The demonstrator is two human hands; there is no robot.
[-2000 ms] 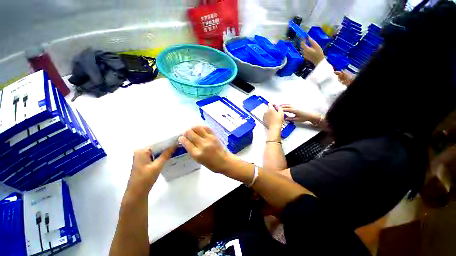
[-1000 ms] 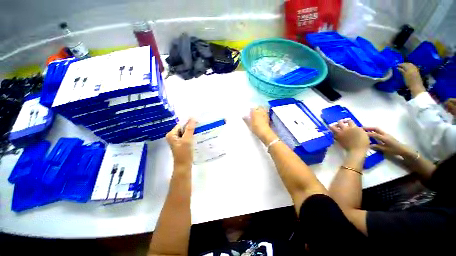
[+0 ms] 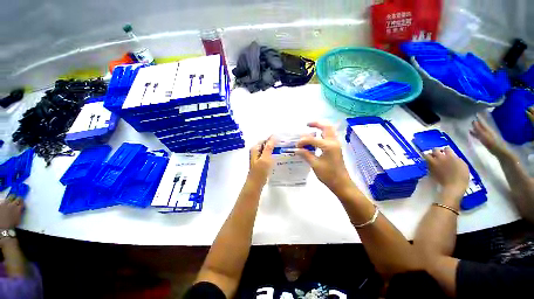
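A retail box (image 3: 289,169) with its white back side up and a blue edge at its top end is between my hands in the middle of the table. My left hand (image 3: 263,156) grips its upper left corner. My right hand (image 3: 325,153) is at its upper right end, fingers on the blue end flap. The box's far part is washed out. Right of it stands a stack of open boxes (image 3: 383,153) with blue flaps sticking out. Left of it stands a tall stack of closed boxes (image 3: 181,82).
Blue trays (image 3: 111,175) and a few boxes (image 3: 182,181) lie at left, black cables (image 3: 55,111) behind. A green basket (image 3: 369,82), grey basin (image 3: 454,96) and phone (image 3: 423,113) are back right. Another person's hands (image 3: 448,169) work at right; a hand (image 3: 10,211) shows far left.
The view has swung left. My right hand has moved from beside the open stack to the box's end flap. My left hand still holds a box.
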